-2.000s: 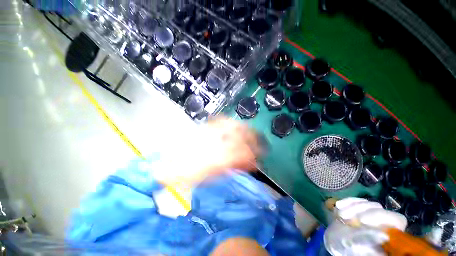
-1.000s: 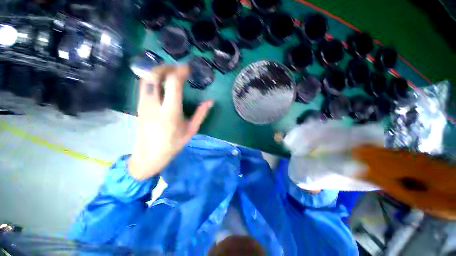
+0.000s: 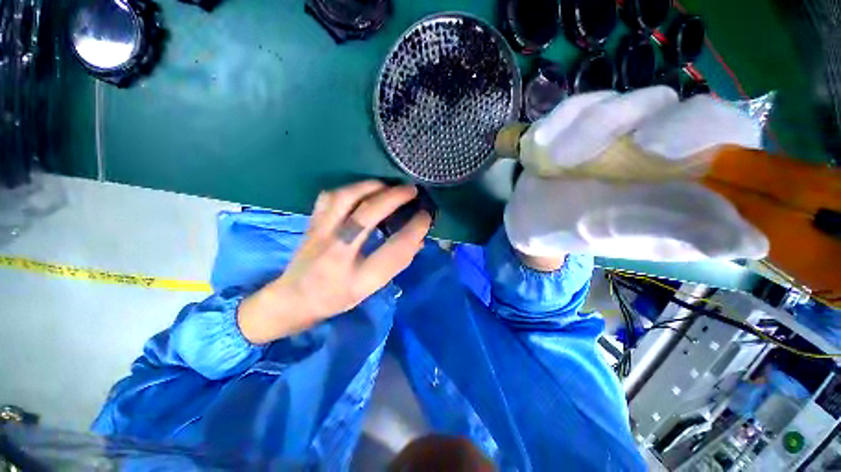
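My bare left hand [image 3: 346, 253] holds a round black unit [image 3: 402, 214] at the front edge of the green mat, just below the screw plate; the fingers cover much of it. My right hand [image 3: 636, 175], in a white glove, is closed around the electric screwdriver [image 3: 775, 198], orange body to the right and tan nose pointing left. The nose tip is at the right rim of the round screw plate [image 3: 447, 152]. I cannot make out the bit. Small black screws [image 3: 443, 69] lie heaped over the upper part of the plate.
More black units [image 3: 592, 20] stand behind and right of the plate. One unit [image 3: 349, 13] is at the top, and one with a shiny face [image 3: 106, 39] is at upper left. The clear tray [image 3: 28, 92] is at the far left edge. Equipment with cables [image 3: 710, 369] is at lower right.
My left hand has moved right, from the units near the tray to the mat edge below the plate, and now holds a black unit. The right hand still grips the screwdriver, its nose now at the plate.
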